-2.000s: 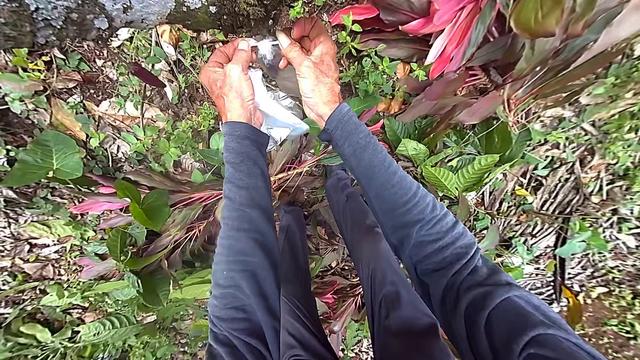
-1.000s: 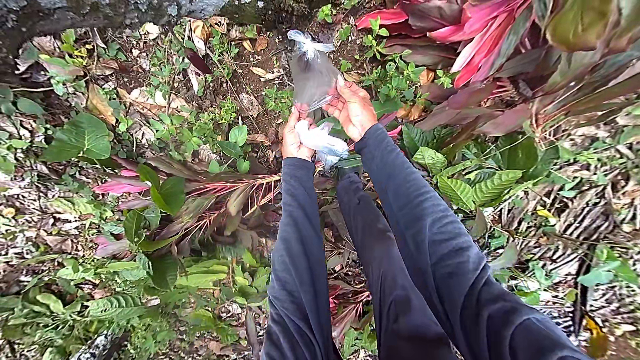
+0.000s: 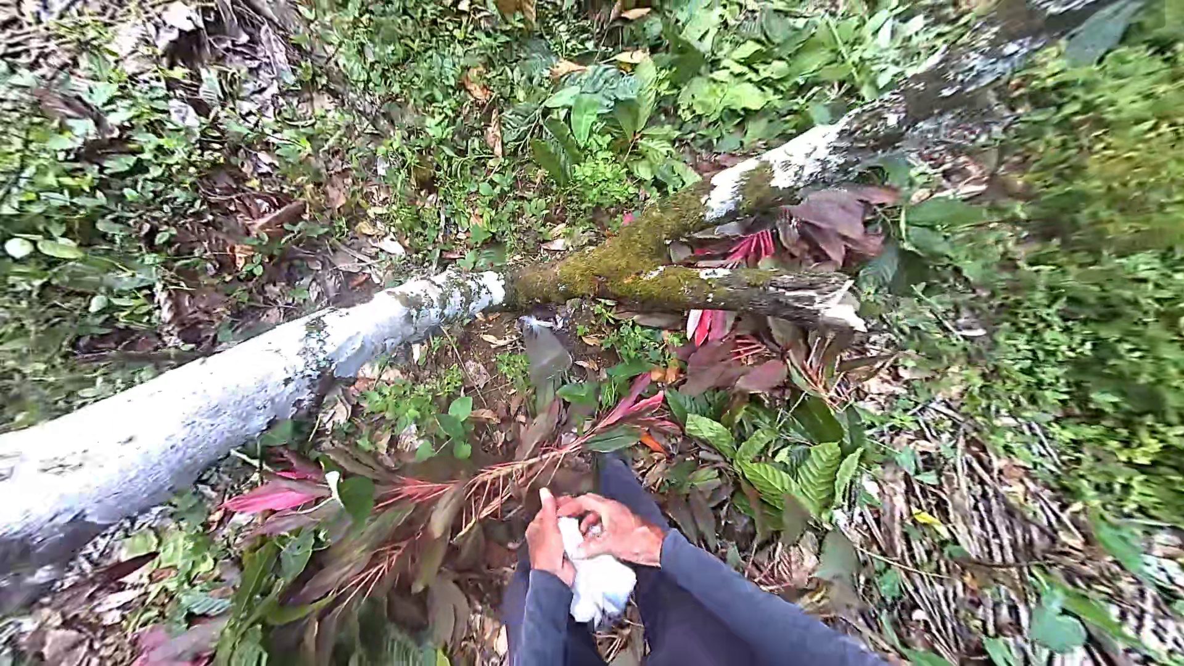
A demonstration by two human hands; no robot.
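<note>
Low in the view, my left hand point(image 3: 548, 539) and my right hand point(image 3: 618, 531) are close together, both closed on a crumpled white bundle point(image 3: 601, 585) that looks like thin plastic. The bundle hangs down between my wrists, over my dark trousers. Farther forward, a grey, partly see-through plastic bag point(image 3: 546, 351) with a tied, whitish top lies on the ground just in front of the fallen trunk. Neither hand touches this bag. What it contains cannot be made out.
A fallen trunk point(image 3: 231, 398), whitish at left and mossy at its fork point(image 3: 610, 264), crosses ahead. A broken branch stub point(image 3: 832, 301) points right. Red-leaved stems point(image 3: 499, 472) lie just before my hands, with green leafy plants point(image 3: 786, 462) at right and leaf litter around.
The grey bag, at my fingers a second ago, now lies apart from them on the ground. My hands hold the white bundle nearer my body. The view has tilted up, showing the whole fork.
</note>
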